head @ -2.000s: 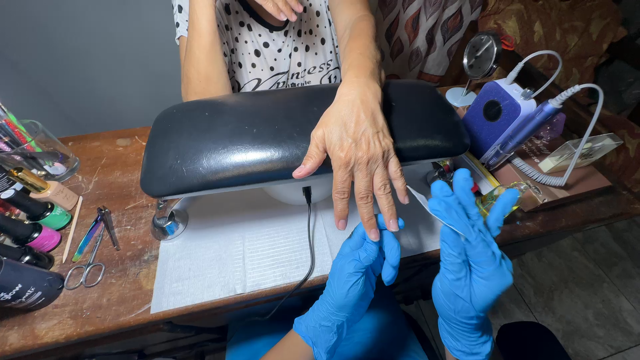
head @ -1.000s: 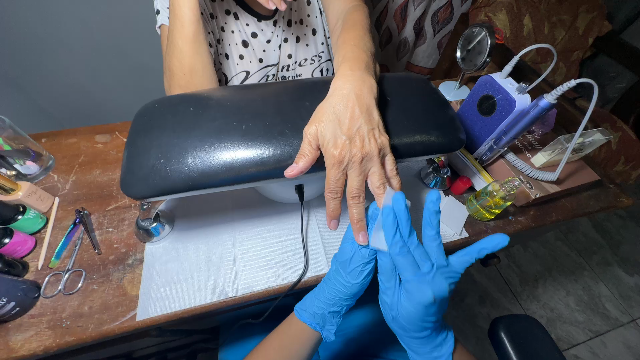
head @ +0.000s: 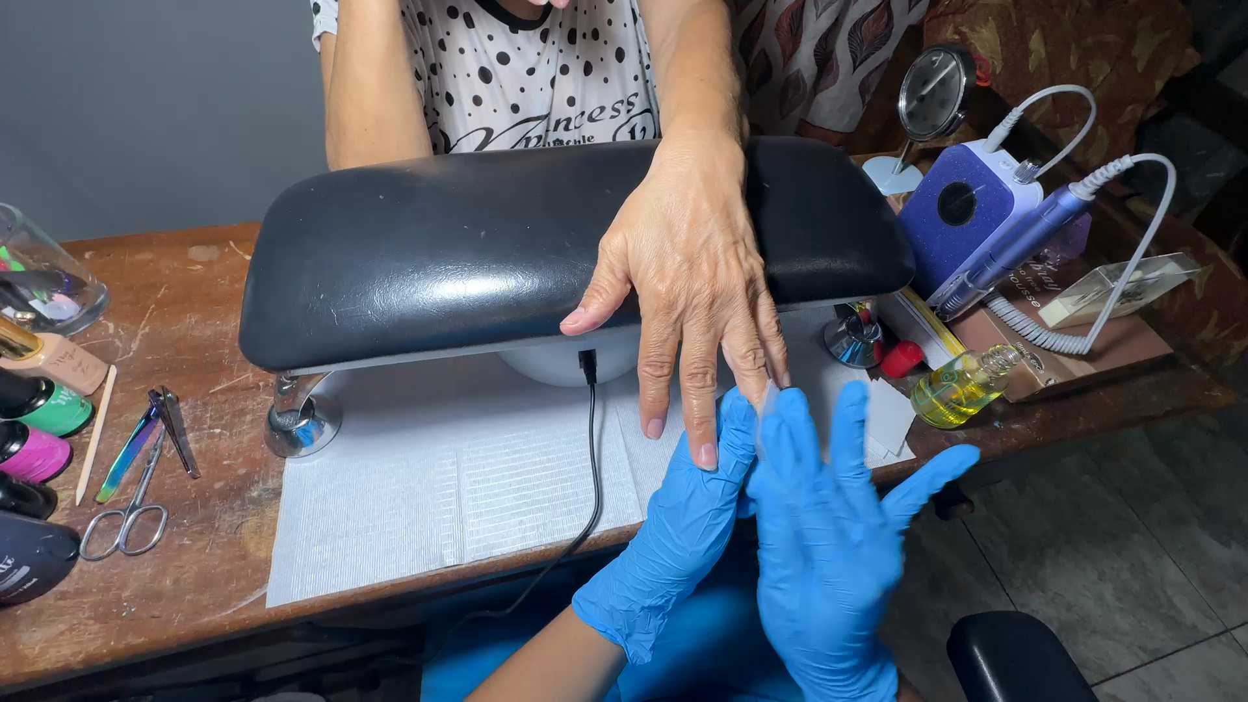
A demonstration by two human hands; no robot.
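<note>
Another person's hand lies palm down over a black padded armrest, fingers hanging past its front edge. My left hand, in a blue glove, holds one of that person's fingers near the tip. At the same fingertip, my right hand, also gloved, pinches a thin whitish wipe, slightly blurred, while its other fingers are spread. The gripped fingertip is mostly hidden by the gloves and the wipe.
Nail polish bottles, a wooden stick, tweezers and scissors lie at left. A black cable crosses the white paper towel. At right are a yellow liquid bottle, a purple nail drill unit and a round mirror.
My right hand, apart from the person's fingers two seconds ago with the whitish wipe, has moved left onto a fingertip. My left hand has shifted to that finger too.
</note>
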